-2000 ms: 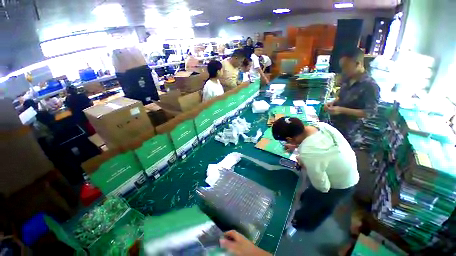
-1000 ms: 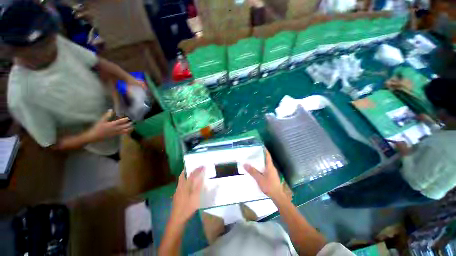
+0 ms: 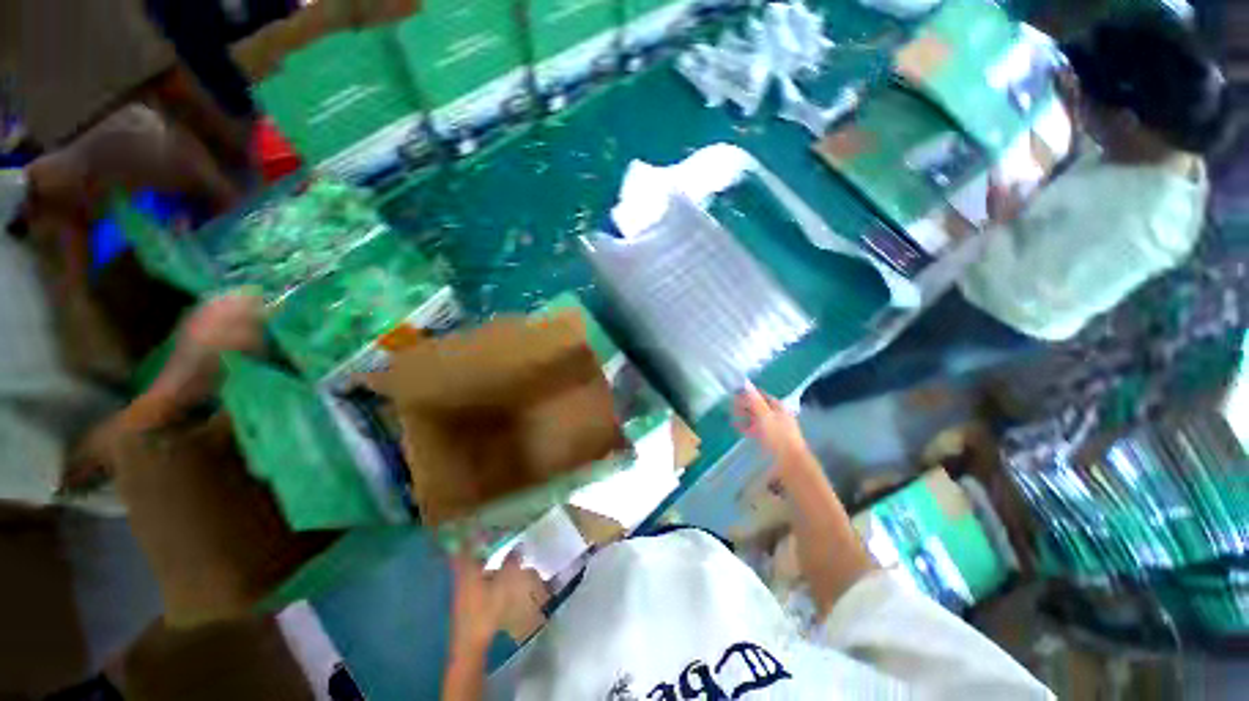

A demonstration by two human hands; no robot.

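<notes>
An open colour box (image 3: 514, 422) with a plain brown inside stands in front of me, tilted in view. My left hand (image 3: 482, 596) is at its near lower edge, blurred; its grip is unclear. My right hand (image 3: 767, 414) is at the near corner of the ribbed, clear-silver stack of air column bags (image 3: 712, 299); I cannot tell if its fingertips pinch a bag. White sheets or flaps (image 3: 633, 482) lie between the box and my body.
Green trays of small packets (image 3: 322, 274) are beyond the box to the left. Green boxes (image 3: 473, 62) line the far edge. A white strip (image 3: 822, 226) curls by the bags. A neighbour's arm (image 3: 206, 356) is at left over another green box; a person in white (image 3: 1082, 247) works at right.
The white insert with a dark opening, between both hands a second ago, no longer shows there; the open brown-inside box does. My right hand has moved right to the bag stack. The view has shifted.
</notes>
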